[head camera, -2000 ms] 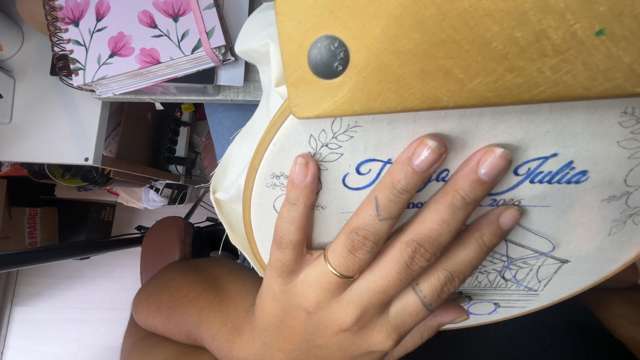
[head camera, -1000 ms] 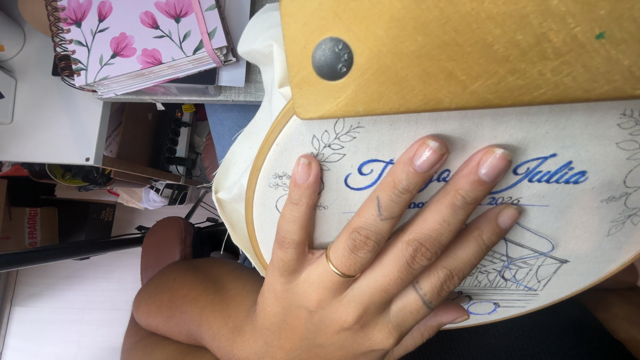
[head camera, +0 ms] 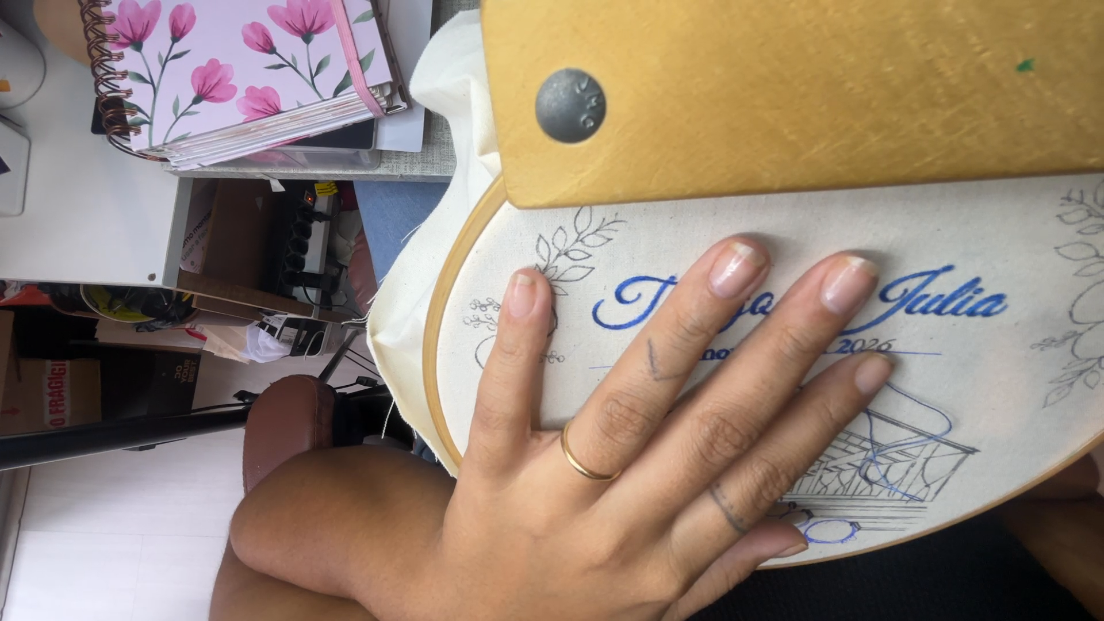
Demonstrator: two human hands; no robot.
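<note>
My left hand (head camera: 673, 423) lies palm down with spread fingers on cream fabric (head camera: 793, 224) stretched in a wooden embroidery hoop (head camera: 442, 345). Its fingertips partly cover blue stitched lettering (head camera: 940, 297); a gold ring (head camera: 580, 455) is on one finger. Drawn leafy sprigs (head camera: 580, 250) flank the lettering. Right of the hand, a loose blue thread (head camera: 947, 418) loops over a line drawing of a structure (head camera: 927, 457). Blue-outlined rings (head camera: 831, 530) show near the thumb. My right hand is not visible; what is under the hoop is hidden.
A gold-coloured panel with a grey stud (head camera: 776, 95) covers the hoop's upper part. A spiral floral notebook (head camera: 233, 69) rests on the desk at upper left. Below are a power strip (head camera: 302, 241), a cardboard box (head camera: 56, 397) and a brown padded armrest (head camera: 285, 427). Excess fabric (head camera: 401, 302) hangs outside the hoop.
</note>
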